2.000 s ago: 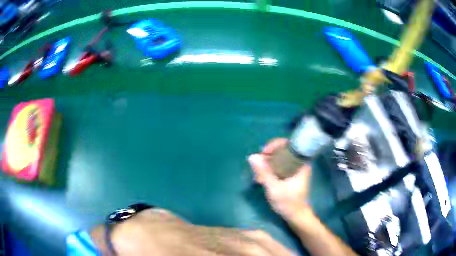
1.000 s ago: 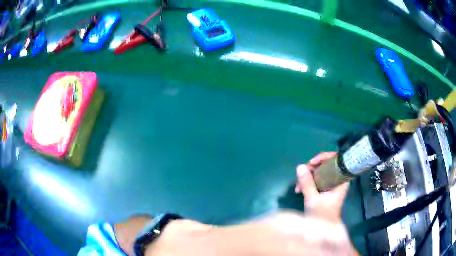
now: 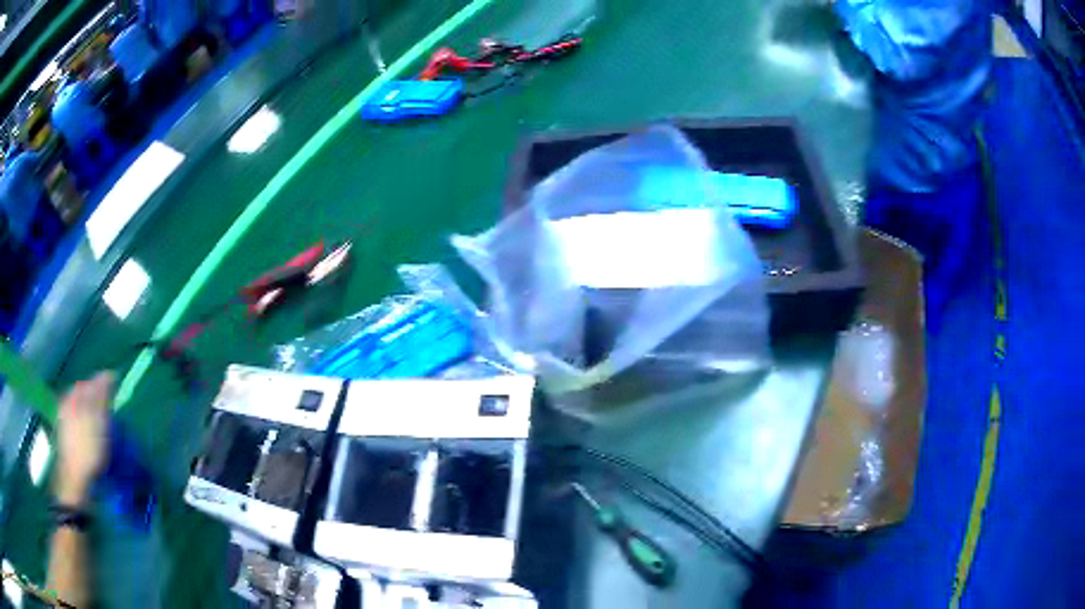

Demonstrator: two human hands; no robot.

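Observation:
My left hand [image 3: 86, 440], with a dark band at the wrist, is at the far left, blurred; a dark blue shape lies close to its right side, and whether the hand touches or holds it cannot be told. My right hand is out of the picture. Two pale screw feeders [image 3: 268, 458] [image 3: 431, 482] stand side by side at lower centre, with dark open tops. Blue housings [image 3: 411, 339] lie under clear plastic behind them. Red clamps [image 3: 283, 280] with a dark lead lie further left.
A dark tray [image 3: 821, 280] with a blue piece [image 3: 756, 199] inside is partly covered by a clear bag [image 3: 648, 321]. A green-handled screwdriver [image 3: 643, 557] and black cables lie right of the feeders. Cardboard [image 3: 863, 393] is at right; a blue-smocked person [image 3: 916, 95] is behind. A tester [image 3: 413, 100] lies beyond.
The view has swung right, bringing the tray, bag and cardboard in. The powered screwdriver, my right hand and the pink-lidded tin have left the picture. My left hand now shows at the left edge.

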